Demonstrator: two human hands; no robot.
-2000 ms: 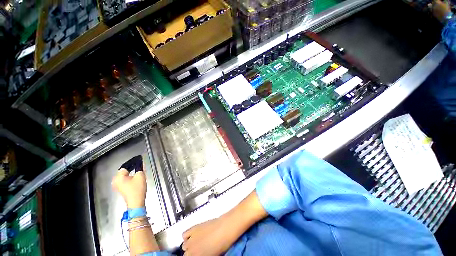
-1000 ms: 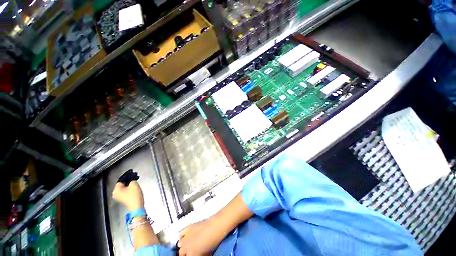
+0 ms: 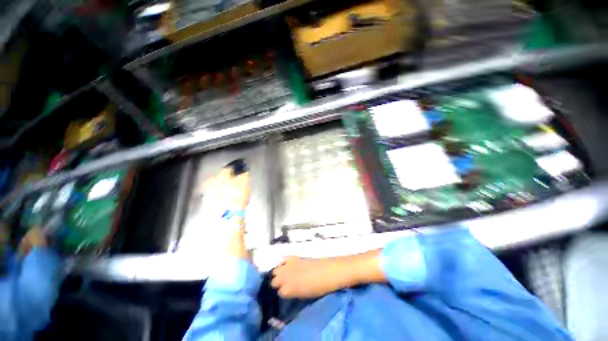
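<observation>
The picture is blurred. My left hand [image 3: 230,190], with a blue band at the wrist, is closed around small black parts [image 3: 237,165] above a shiny metal plate [image 3: 207,230]. My right hand [image 3: 300,276] lies curled near the front rail, fingers bent; whether it holds something is hidden. A green circuit board [image 3: 483,126] with white blocks lies in its carrier to the right, apart from both hands. A clear blister tray [image 3: 323,180] lies between the plate and the carrier.
A second green board [image 3: 93,216] is at the left, with another person's hand [image 3: 33,240] beside it. A cardboard box [image 3: 353,40] and a tray of orange-brown parts [image 3: 230,90] stand on the shelf behind the metal rail [image 3: 220,130]. Finned strips [image 3: 547,273] are at the lower right.
The view has swung to the left and levelled, bringing the left board and another person's hand and sleeve into view. My left hand still holds the black parts; my right hand stays curled.
</observation>
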